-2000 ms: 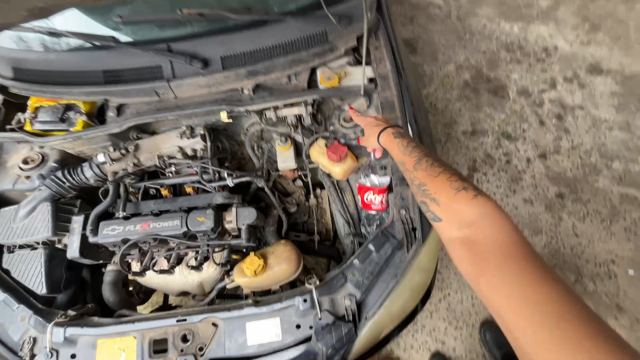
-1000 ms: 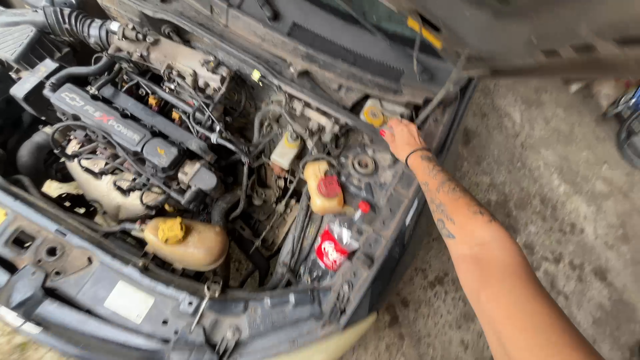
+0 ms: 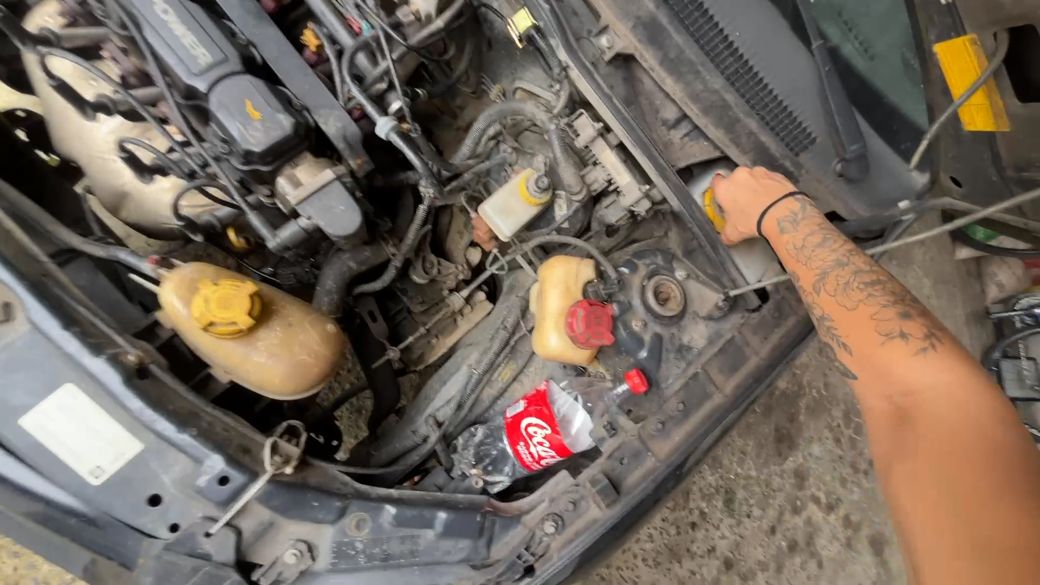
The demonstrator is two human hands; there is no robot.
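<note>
My right hand (image 3: 749, 203) has its fingers closed on the yellow cap (image 3: 713, 211) of a whitish plastic reservoir (image 3: 751, 258) beside the windshield cowl; the hand hides part of both. Nearer me, a tan reservoir with a red cap (image 3: 590, 323) sits by the strut mount (image 3: 664, 295). A Coca-Cola plastic bottle (image 3: 540, 431) with a red cap lies on its side along the fender edge. The brake fluid reservoir (image 3: 515, 205) with a yellow ring stands further left. At the left is a tan coolant tank (image 3: 252, 333) with a yellow cap. My left hand is out of view.
The engine cover (image 3: 195, 49) and black hoses fill the upper left. A thin metal hood prop rod (image 3: 959, 223) crosses behind my wrist. The car's front crossmember (image 3: 195, 487) runs along the lower left. Concrete floor (image 3: 731, 504) shows at the lower right.
My right hand has moved from near the strut mount to the yellow-capped reservoir by the cowl and now grips its cap. The view has turned and come closer.
</note>
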